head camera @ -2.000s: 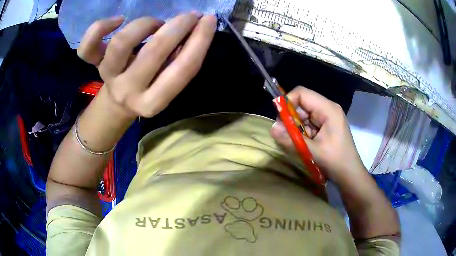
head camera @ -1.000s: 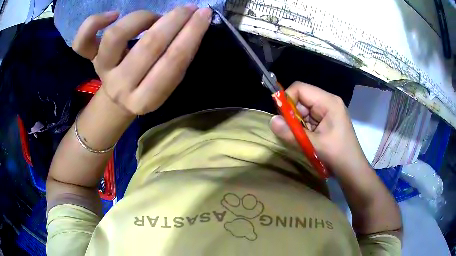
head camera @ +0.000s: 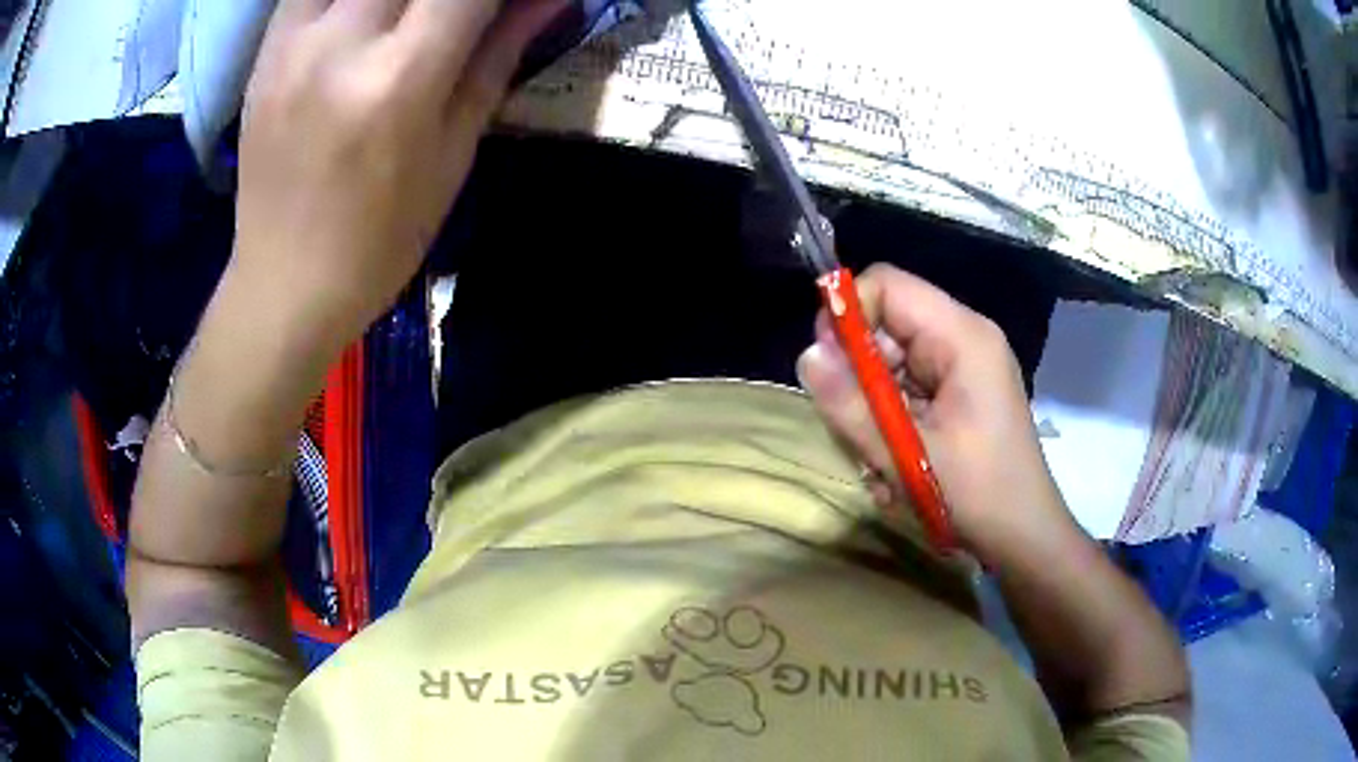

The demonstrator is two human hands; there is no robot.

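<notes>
My right hand (head camera: 938,402) holds the fabric scissors (head camera: 883,410) by their red-orange handles. The long grey blades point up and left, their tips at the top edge of the view over the table edge. My left hand (head camera: 365,142) is at the top left, cut off by the top edge, its fingers on a bunched cloth piece. A pale blue part of the cloth (head camera: 221,67) hangs left of the hand, and a darker part (head camera: 554,33) shows right of the fingers. The fingertips and most of the cloth are hidden or out of view.
The white table (head camera: 953,90) has a worn front edge with printed ruler markings. A red-rimmed blue basket (head camera: 347,499) stands at the lower left. A long black object (head camera: 1299,93) lies at the upper right. A striped cloth or sheet (head camera: 1191,424) hangs below the table at right.
My left hand has moved up and turned, drawing the cloth up with it, so less pale cloth shows. The scissors have shifted slightly, their tips now further right and near the frame's top.
</notes>
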